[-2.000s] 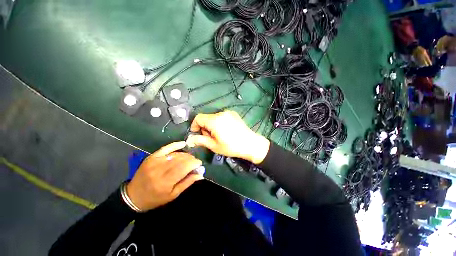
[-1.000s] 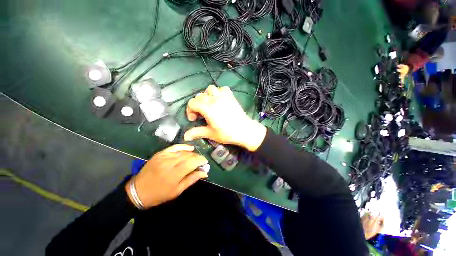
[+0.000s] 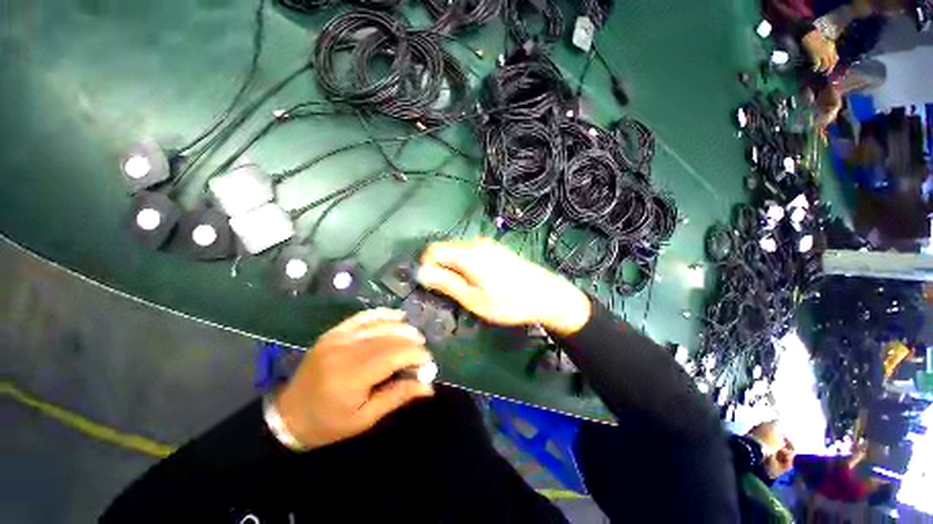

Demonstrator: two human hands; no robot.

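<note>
Several square antenna heads lie near the table's left edge. Round pale discs sit on the grey antenna head (image 3: 153,215) and its neighbours; two heads look bright white. My left hand (image 3: 353,374) is curled round a small pale round item, likely the disc stack (image 3: 426,372), showing at its fingers. My right hand (image 3: 501,287) is palm down over an antenna head (image 3: 399,274), fingertips at its surface; whether it pinches anything is hidden. Another antenna head (image 3: 432,317) lies between my hands.
Black cable coils (image 3: 532,154) are heaped behind the heads, their leads running to them. The green table (image 3: 82,92) curves along its near edge. More coils lie at right, with other people's hands (image 3: 822,49) beyond. A blue bin (image 3: 537,440) shows below the edge.
The view has shifted, so the heads appear further left. Two more heads with pale discs show left of my hands. My right hand has moved to heads further along the row.
</note>
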